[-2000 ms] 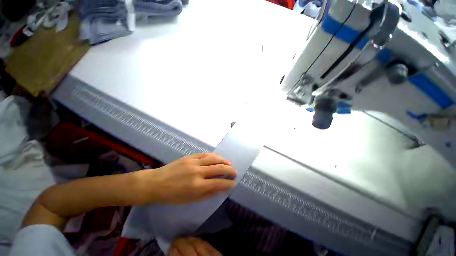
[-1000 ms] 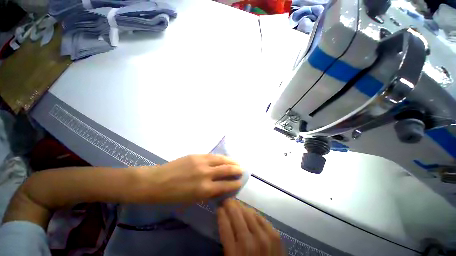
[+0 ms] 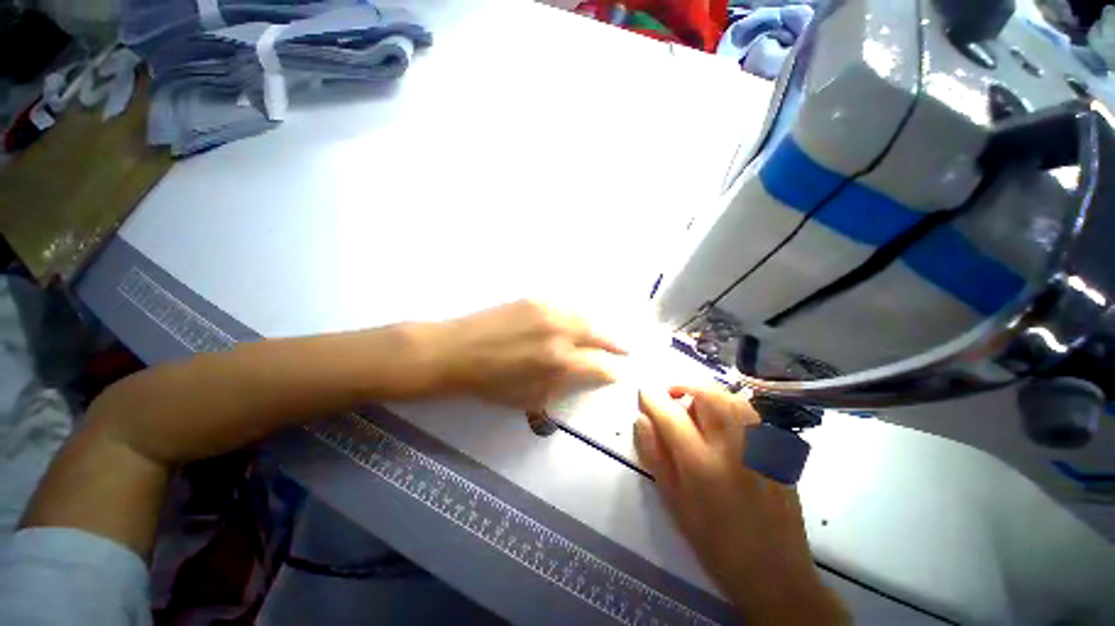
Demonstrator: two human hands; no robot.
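Observation:
My left hand (image 3: 526,352) lies low over the white table, fingers pointing right towards the needle area of the sewing machine (image 3: 844,232). My right hand (image 3: 721,489) reaches up from below, its bent fingertips just in front of the presser foot area (image 3: 709,336). The fingertips of both hands are a short gap apart. Bright glare washes out the surface between them, so I cannot make out the pale piece or whether the fingers grip it. The machine head and its dark knob (image 3: 776,452) stand above and beside my right hand.
Tied blue-grey bundles (image 3: 275,61) lie at the table's far left. A ruler strip (image 3: 465,489) runs along the front edge of the table (image 3: 355,263). A brown sheet (image 3: 80,184) is at the left. Red material (image 3: 666,18) and pale blue cloth (image 3: 768,37) are behind the table.
Both hands have moved from the table's front edge up and right to the needle area. The pale piece seen at my hands earlier is no longer distinct. The machine head appears larger in view.

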